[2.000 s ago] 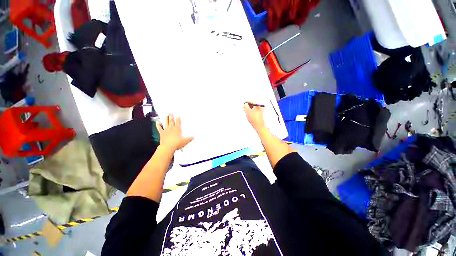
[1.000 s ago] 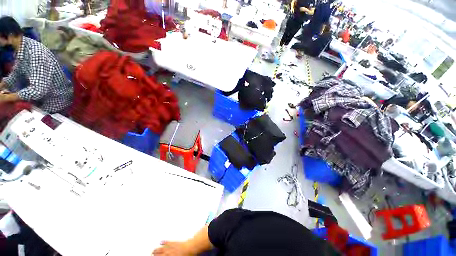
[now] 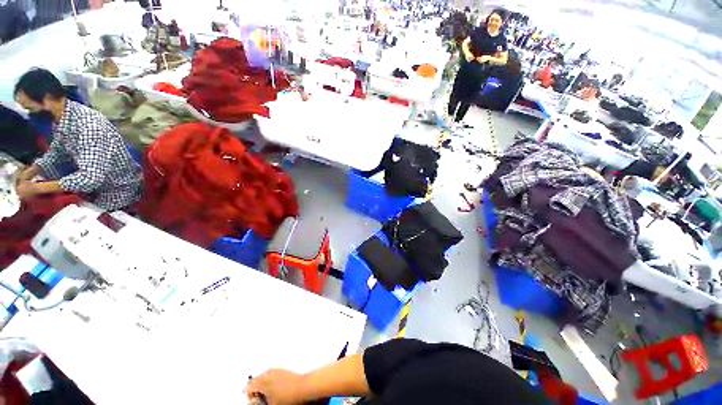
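My right hand [image 3: 277,387] is at the bottom edge of the picture, over the white table [image 3: 182,348], with the fingers curled. A small dark bit shows at its fingertips; the hand's lower part is cut off, so I cannot tell if it holds a pen. My left hand is out of the picture. A thin dark metal tool [image 3: 214,285], maybe snips, lies up the table near a sewing machine [image 3: 71,237]. No card edge can be told from the white table.
Blue crates with black pieces [image 3: 384,265] stand right of the table, beside a red stool [image 3: 305,257]. A red garment pile [image 3: 214,186] lies beyond. Plaid garments [image 3: 562,213] fill a crate at right. A person in a checked shirt [image 3: 87,154] sits at left; another person [image 3: 475,63] stands farther off.
The view has swung up and right from the tabletop to the workshop. My left hand has gone out of view. My right hand now shows only at the bottom edge, fingers more curled than a second ago.
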